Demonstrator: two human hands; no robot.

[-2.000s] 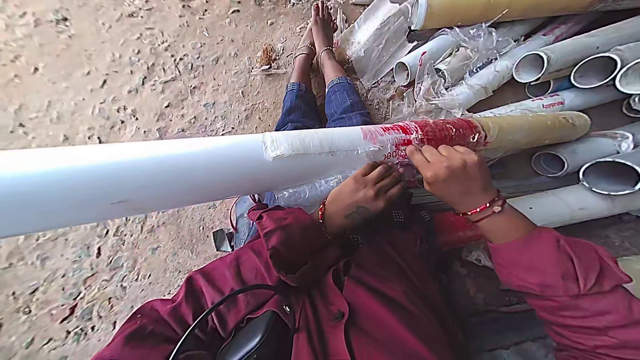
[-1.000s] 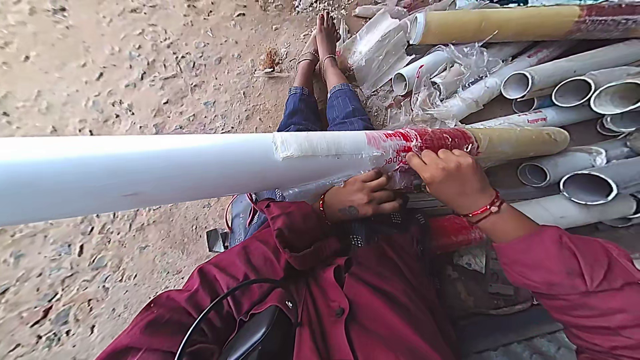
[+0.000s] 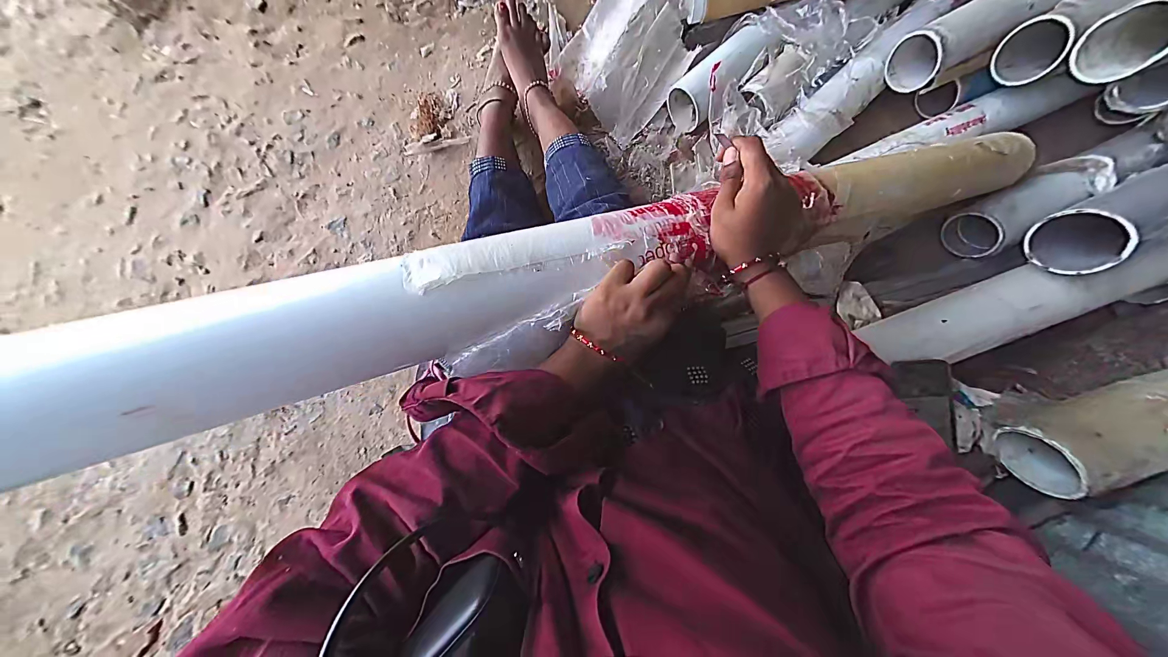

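Observation:
A long white plastic pipe (image 3: 301,328) lies across my lap, its right part yellowish. Torn clear plastic film (image 3: 547,315) with red print clings around its middle and hangs below it. My left hand (image 3: 630,310) is closed on the film at the pipe's lower side, beside the red print. Just right of it, my right hand (image 3: 753,196) is raised over the pipe's upper side, with a small dark piece pinched between thumb and finger; what it is cannot be told. Loose film shows just above those fingertips.
Several pipes (image 3: 1081,233) with open ends lie piled at the right, and a yellowish one (image 3: 1086,438) lies lower right. Crumpled plastic sheeting (image 3: 630,64) rests beside my feet. Stony bare ground (image 3: 228,137) spreads at the left.
My right hand has moved from the red-printed film at the pipe's near side up across the pipe. The view has shifted, and the pipe now slants more.

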